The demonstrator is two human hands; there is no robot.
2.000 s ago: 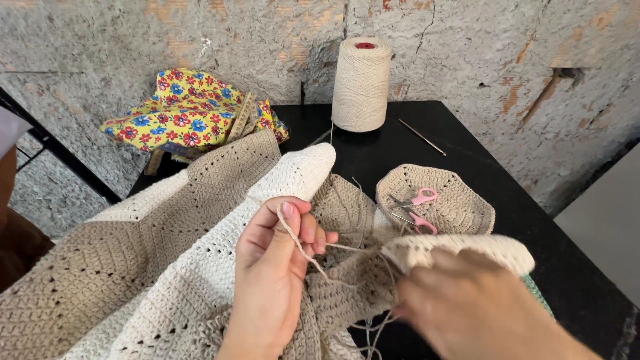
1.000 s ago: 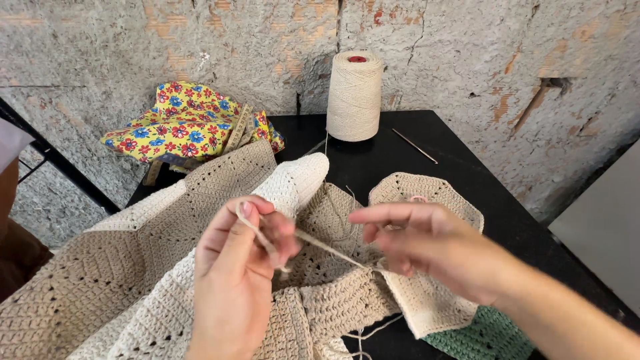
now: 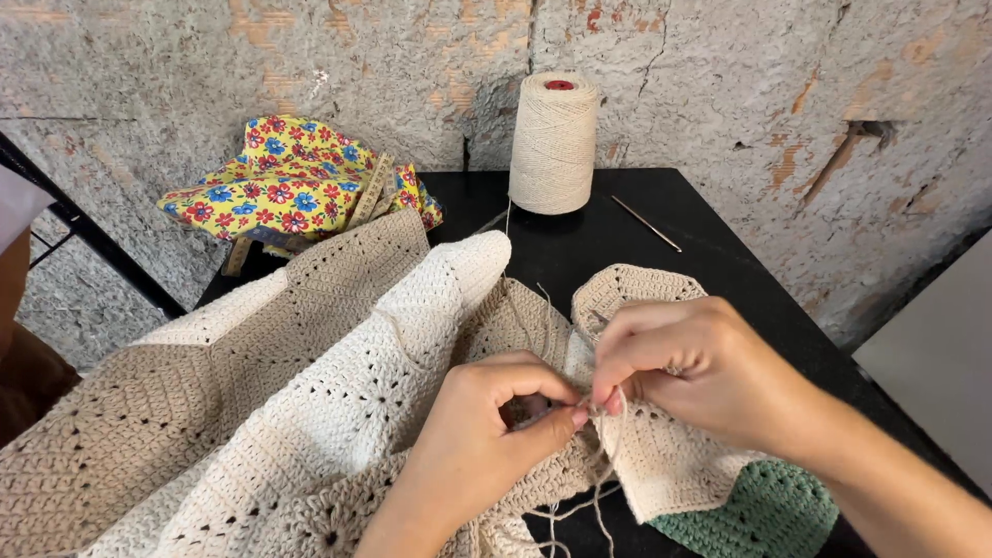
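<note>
The fingertips of my left hand (image 3: 504, 426) and my right hand (image 3: 697, 372) meet at the edge of the crocheted work, both pinching beige yarn (image 3: 616, 438) there. Loose yarn ends hang below the fingers. A cream crocheted panel (image 3: 674, 457) lies under my right hand, with a green crocheted piece (image 3: 763, 511) beneath it. Joined white crochet (image 3: 372, 387) and beige crochet (image 3: 155, 411) spread to the left. Behind my right hand is a beige crocheted hexagon (image 3: 620, 287); the scissors are mostly hidden, with only a metal tip showing.
A cone of cream yarn (image 3: 554, 147) stands at the back of the black table (image 3: 713, 232), a metal crochet hook (image 3: 647, 225) to its right. Yellow floral fabric (image 3: 279, 182) and a measuring tape (image 3: 372, 190) lie at the back left, near a rough wall.
My hands were apart with yarn stretched between them; now they have come together at the crochet edge. My right hand has closed its fingers on the yarn.
</note>
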